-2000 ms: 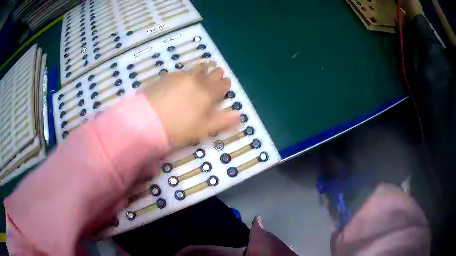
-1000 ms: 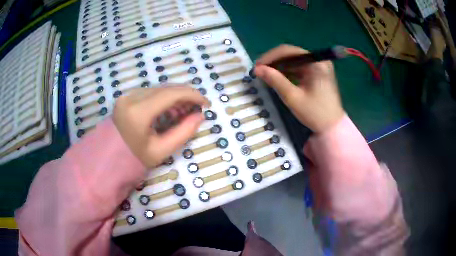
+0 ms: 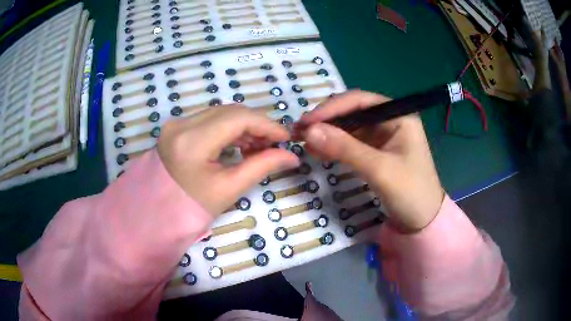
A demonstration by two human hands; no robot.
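My right hand grips a black wired pen tool, its pale-labelled rear end pointing up to the right. My left hand is bent, its fingertips close to my right fingertips over the foam tray. Something greyish shows in its curled fingers, too unclear to name, and the point where the fingertips meet is hidden. Under both hands lies the white foam tray, with round dark-ringed parts at the ends of tan slots. One tan slot at the lower middle shows no part at its right end.
A second filled foam tray lies beyond. Stacked trays stand at the left, beside a white stick and a blue pen. A red wire, a brown board and a reddish-brown piece are at the right and far side.
My right hand came in from the lower right with the pen tool and moved left to my left hand. My left hand drew back from the tray's right columns. The view shifted.
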